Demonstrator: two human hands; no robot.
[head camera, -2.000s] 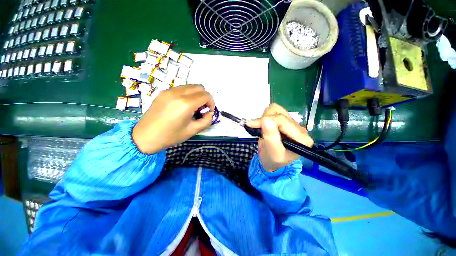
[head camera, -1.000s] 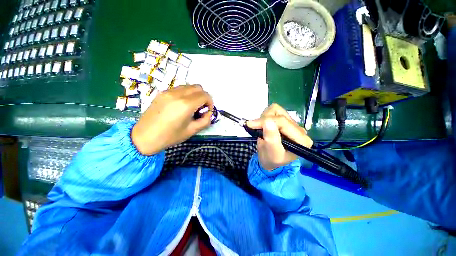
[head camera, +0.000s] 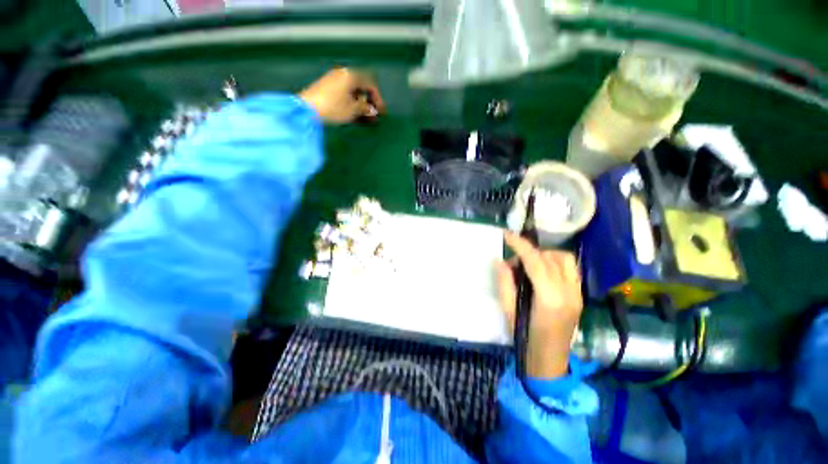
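My left hand (head camera: 343, 96) is stretched out to the back of the bench, left of the hood. Its fingers pinch a small dark piece (head camera: 366, 98), too blurred to identify surely. My right hand (head camera: 543, 299) grips the black soldering iron (head camera: 524, 317) upright at the paper's right edge. The iron's tip end is at the front rim of the tip-cleaning pot (head camera: 586, 211). The white paper (head camera: 427, 281) lies before me. The pile of silver-white cells (head camera: 359, 237) lies on and beside its left part.
The fume fan (head camera: 466, 186) stands behind the paper, and the translucent hood (head camera: 490, 41) hangs behind it. The blue soldering station (head camera: 617, 231), sponge stand (head camera: 699, 243) and cream cylinder (head camera: 613, 127) are right. A cell tray (head camera: 168, 140) lies left, partly behind my sleeve. A blue sleeve (head camera: 808, 349) shows far right.
The view has tilted up. My left hand has left the paper and reached to the back of the bench. My right hand has turned the iron upright and brought its tip from the work to the pot.
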